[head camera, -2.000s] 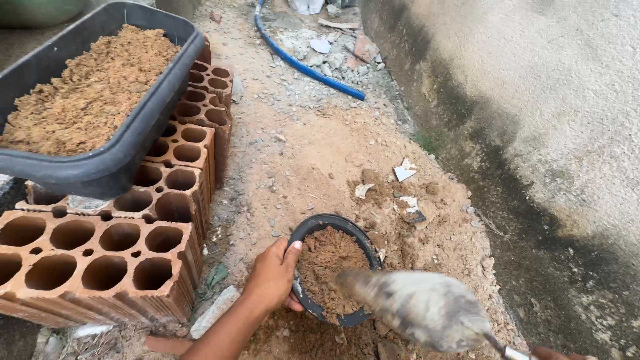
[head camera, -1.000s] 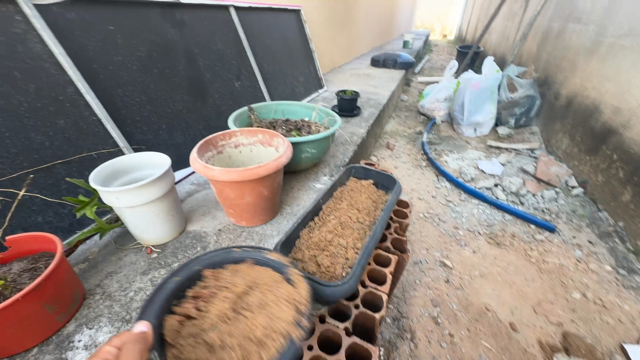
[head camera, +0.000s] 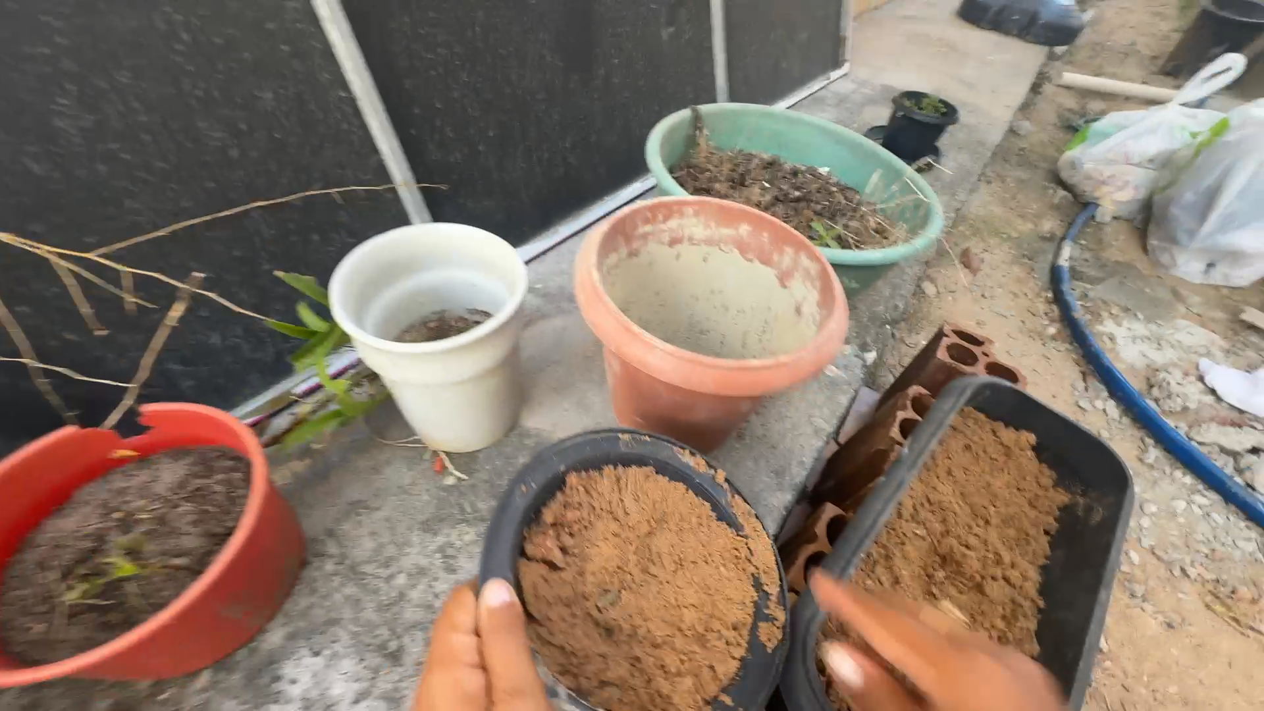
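Observation:
A round black plastic pot (head camera: 509, 533) full of brown sandy soil (head camera: 642, 583) is at the bottom centre, over the concrete ledge. My left hand (head camera: 484, 647) grips its near left rim, thumb on top. My right hand (head camera: 918, 647), somewhat blurred, is over the near end of a rectangular black planter (head camera: 1106, 494) that holds more of the same soil (head camera: 968, 523). Its fingers are apart and I see nothing held in them. Behind the round pot stands a terracotta-coloured pot (head camera: 711, 365) with pale residue inside.
On the ledge (head camera: 395, 553) stand a broken-rimmed red pot (head camera: 237, 553), a white pot (head camera: 434, 355), a green basin (head camera: 790, 138) of dry soil and a small black pot (head camera: 918, 123). Hollow clay bricks (head camera: 889, 434) are beside the planter. A blue hose (head camera: 1106, 365) and plastic bags (head camera: 1215, 197) lie right.
The round pot was over the ground beside the bricks, with a trowel at it; it is now over the ledge beside the planter. The trowel is out of view. The view has swung left.

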